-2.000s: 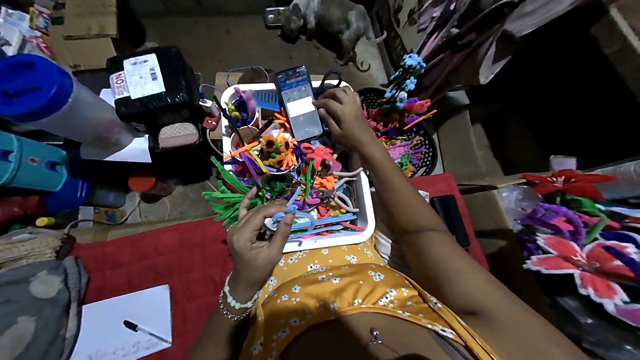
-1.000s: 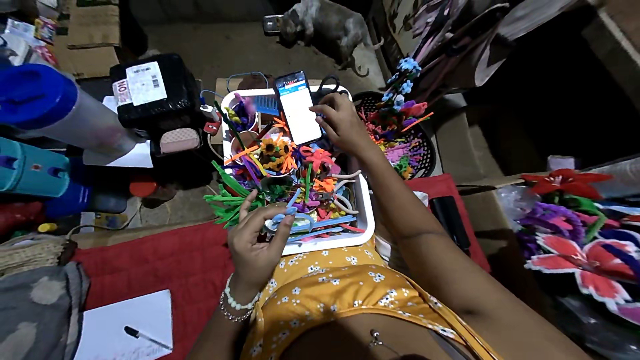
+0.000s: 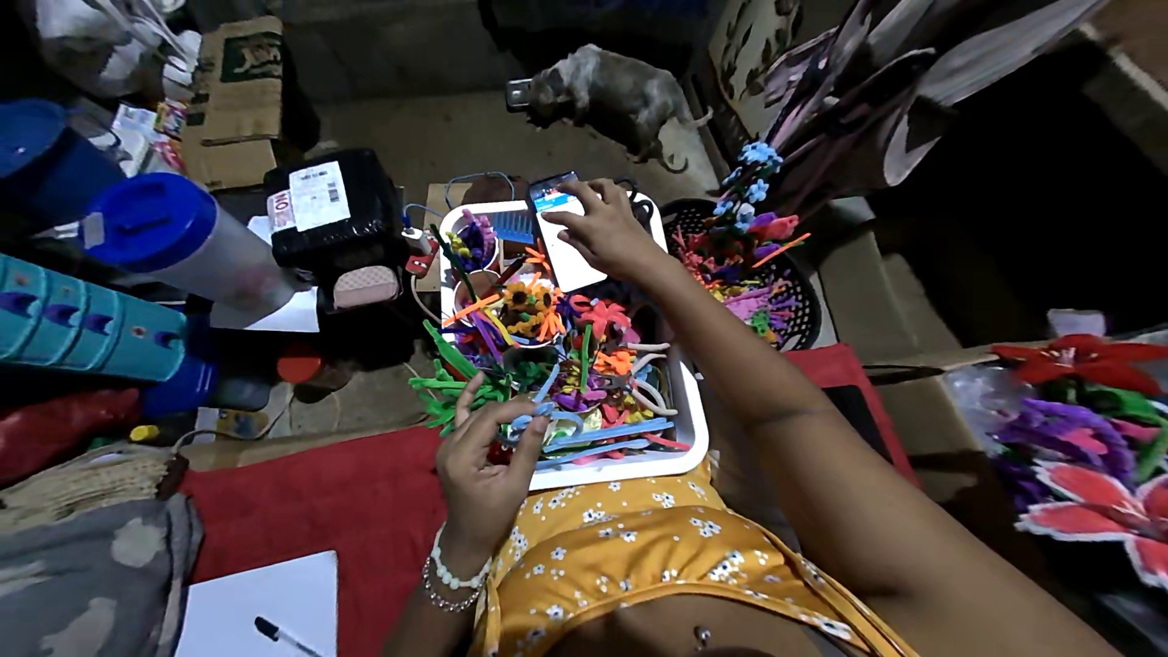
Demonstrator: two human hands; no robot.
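Note:
A white plastic tray point(image 3: 695, 401) holds pipe-cleaner flowers, stems and cups. My left hand point(image 3: 488, 452), wearing bracelets, is at the tray's front left, with a light blue pipe-cleaner piece point(image 3: 538, 422) between thumb and fingers. A smartphone point(image 3: 570, 251) with a lit screen leans at the back of the tray. My right hand point(image 3: 607, 224) is over its upper part, fingers apart, holding nothing; whether a fingertip touches the glass I cannot tell. Green pipe-cleaner stems point(image 3: 456, 379) stick out past the tray's left side, and light blue ones point(image 3: 607, 433) lie along its front.
A black basket point(image 3: 803, 315) of pipe-cleaner pieces stands right of the tray. At left are a black wrapped box point(image 3: 333, 214), a blue-lidded container point(image 3: 151, 224) and paper with a pen point(image 3: 283, 634). A dog point(image 3: 620, 96) is on the floor beyond. Large pipe-cleaner flowers point(image 3: 1086, 456) lie at far right.
The phone's screen has gone from a darker page to a mostly white one. My right hand has moved up over the phone's upper part. My left hand stays at the tray's front left.

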